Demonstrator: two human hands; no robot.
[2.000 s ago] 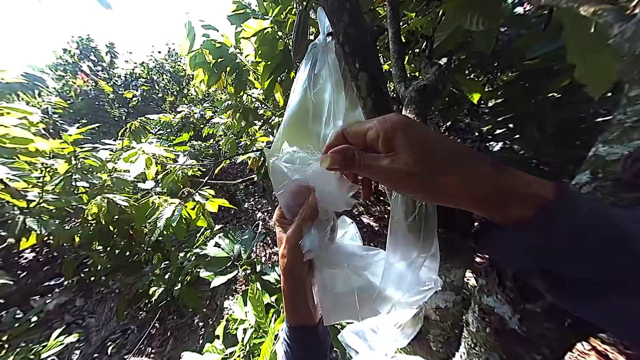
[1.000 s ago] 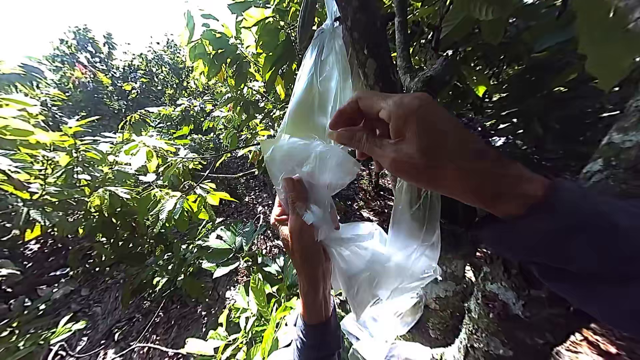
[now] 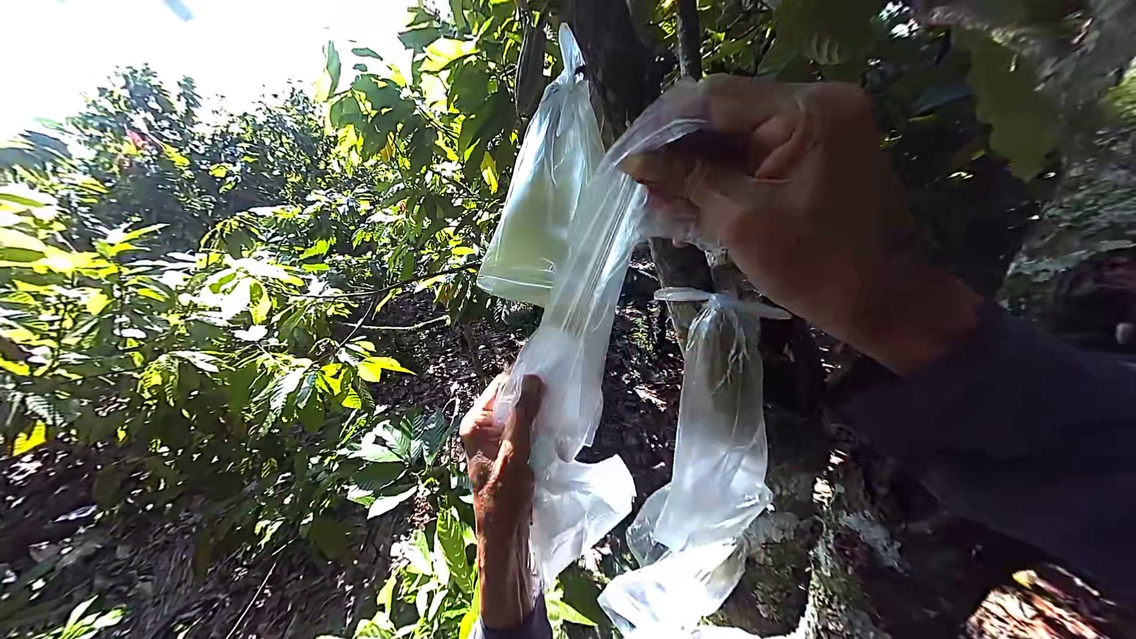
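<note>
My left hand (image 3: 501,435) grips the lower part of a clear plastic bag (image 3: 581,302), its thumb pressed on the film. The bag's upper end is pinched in my right hand (image 3: 772,186), slightly blurred, so the film stretches slantwise between both hands. Behind it a knotted plastic bag (image 3: 532,204) hangs by the dark trunk, with something pale green inside. Lower right, another plastic bag (image 3: 723,426) is tied near its top around or beside a stem, a dim greenish shape in its upper part. Loose crumpled film spreads below it.
A dark tree trunk (image 3: 612,71) rises behind the bags, and a lichen-marked trunk (image 3: 825,568) stands at lower right. Leafy branches (image 3: 266,302) fill the left side. Leaf litter (image 3: 177,550) covers the ground below. Large leaves hang at upper right.
My right hand has moved up and away from my left, drawing out film that was bunched between them. The hanging bag behind and the tied bag at right now show more fully.
</note>
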